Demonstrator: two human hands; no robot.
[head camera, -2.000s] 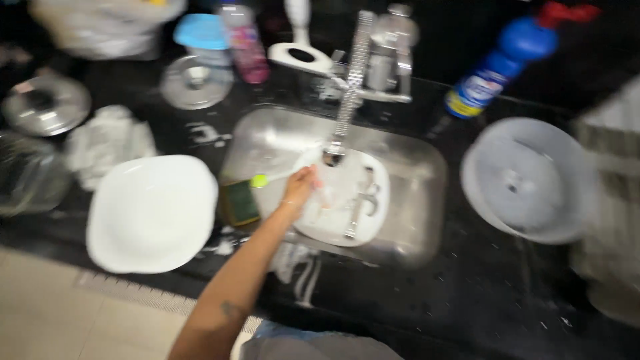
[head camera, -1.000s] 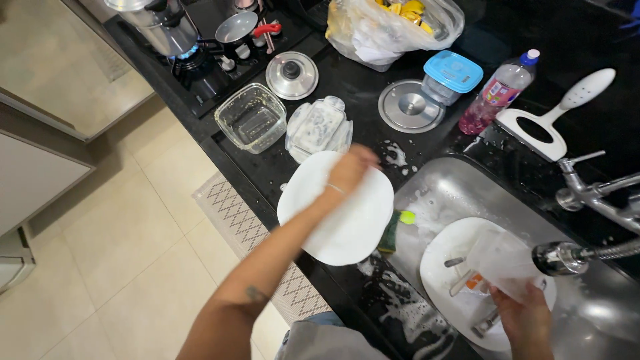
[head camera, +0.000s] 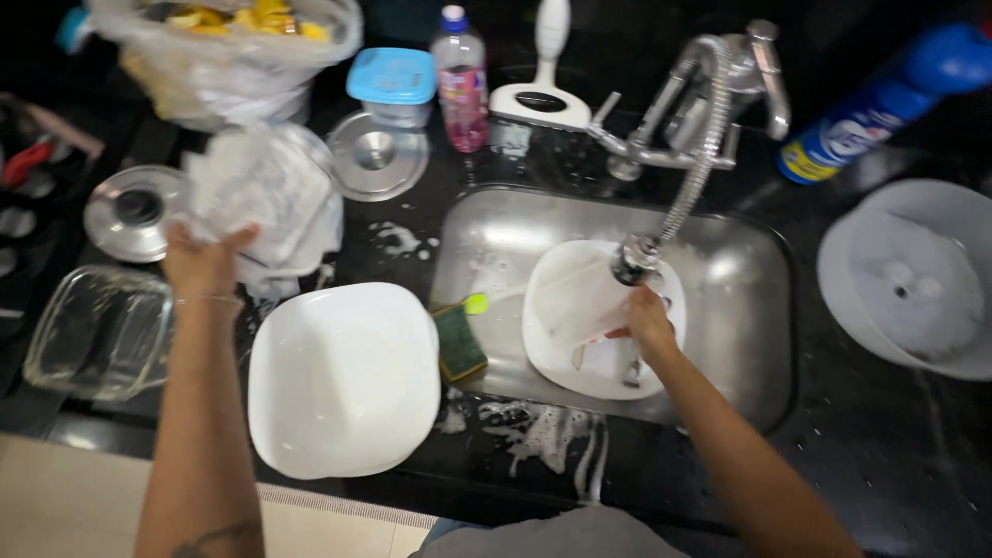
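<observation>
My left hand grips the near edge of a stack of pale, translucent plastic containers or lids, blurred, over the counter. My right hand holds a translucent plastic piece under the faucet's spray head. Below it, a white plate with cutlery lies in the steel sink. A white square dish sits left of the sink. Between the dish and the basin is a green and yellow sponge.
A glass dish, steel lids and a bag with peels stand left. Behind are a blue-lidded tub, a pink-liquid bottle and a white-handled utensil. At right are a blue bottle and plastic bowl.
My left hand has moved from over the white dish to the plastic stack, which is now lifted or shifted. My right hand still holds the translucent piece at the spray head. The view has swung right.
</observation>
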